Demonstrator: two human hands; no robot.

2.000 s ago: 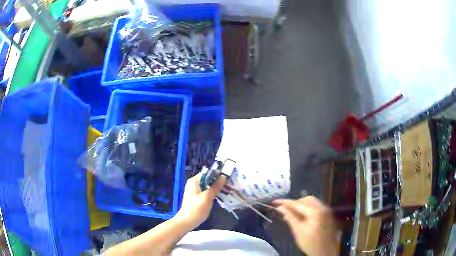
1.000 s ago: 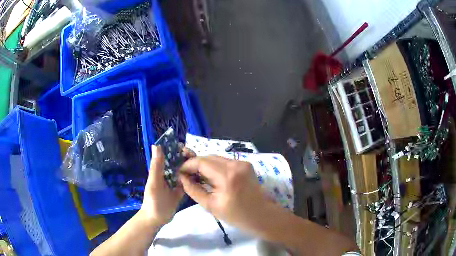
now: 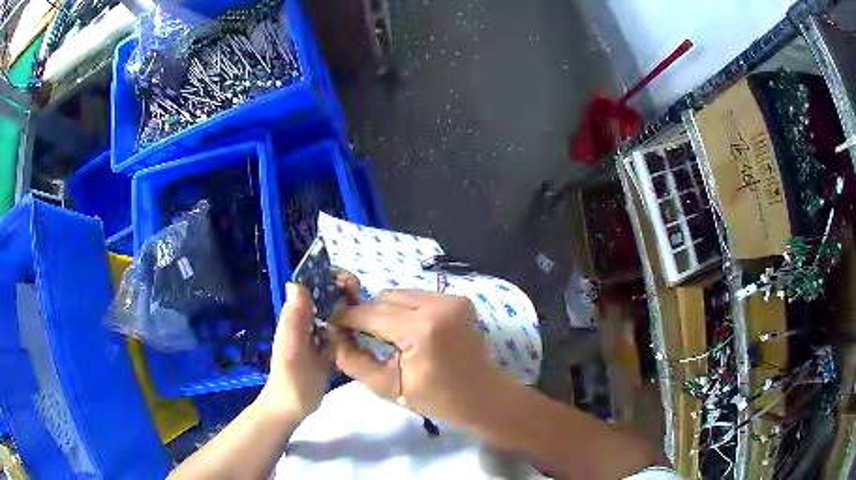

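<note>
A dark circuit board [image 3: 320, 277] with small parts stands tilted in my left hand [image 3: 298, 361], which grips its lower left edge. My right hand [image 3: 422, 347] is at the board's right side, its fingertips pinched at the board; what they hold is mostly hidden, but a thin dark lead with a small black plug end [image 3: 430, 426] hangs below the hand. A large white adhesive sheet [image 3: 380, 251] with blue print lies bent behind and under both hands, with small black pieces on its upper part.
Blue bins [image 3: 267, 220] at left hold cables and a clear bag [image 3: 178, 272]. At right, shelving carries a white divided tray [image 3: 676, 211], a cardboard carton [image 3: 746, 178] and green wired parts [image 3: 798, 267]. A red object [image 3: 605, 129] with a handle is at upper right, near grey floor.
Since two seconds ago the view has turned and my right hand has come from the right to the board. In the last second the sheet's upper left part has risen behind the board.
</note>
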